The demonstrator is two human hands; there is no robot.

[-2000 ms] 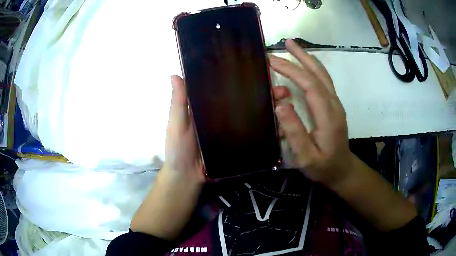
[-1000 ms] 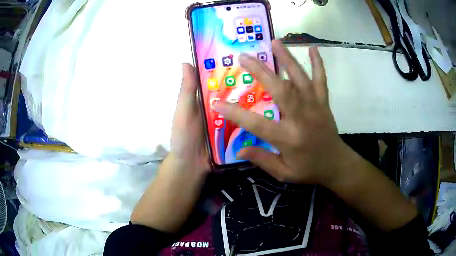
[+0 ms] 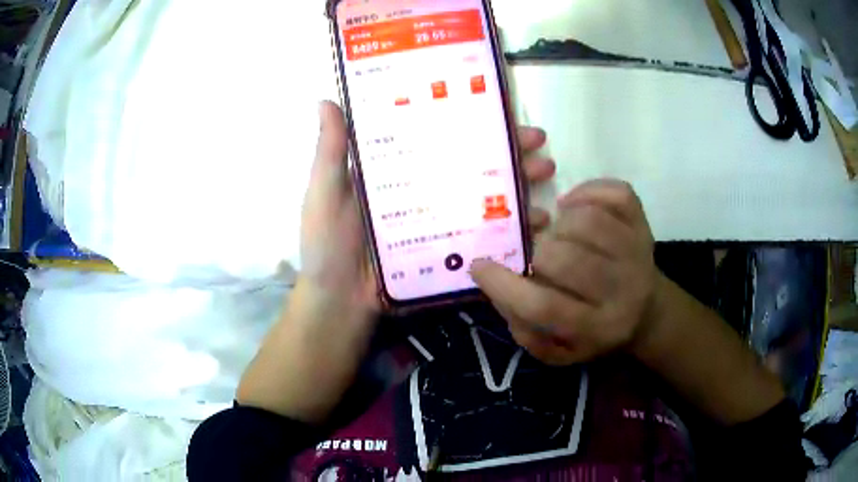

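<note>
A smartphone (image 3: 428, 160) is held upright in the middle of the view, its screen lit with a white page and an orange-red banner at the top. My left hand (image 3: 334, 221) holds it from behind, the thumb along the left edge and fingertips showing past the right edge. My right hand (image 3: 574, 278) is at the phone's lower right, fingers curled, its thumb over the bottom of the screen; it holds nothing. The phone's top edge is cut off by the picture's rim.
White cloth (image 3: 179, 141) is heaped at the left, with more white cloth (image 3: 122, 329) below it. The white table (image 3: 677, 160) lies at the right. Black-handled scissors (image 3: 776, 99), a slim wooden handle (image 3: 724, 28) and white strips (image 3: 826, 85) lie at the upper right.
The screen has gone from dark to icons to a white page with an orange-red banner. My right hand has moved from spread over the screen to curled at its lower right.
</note>
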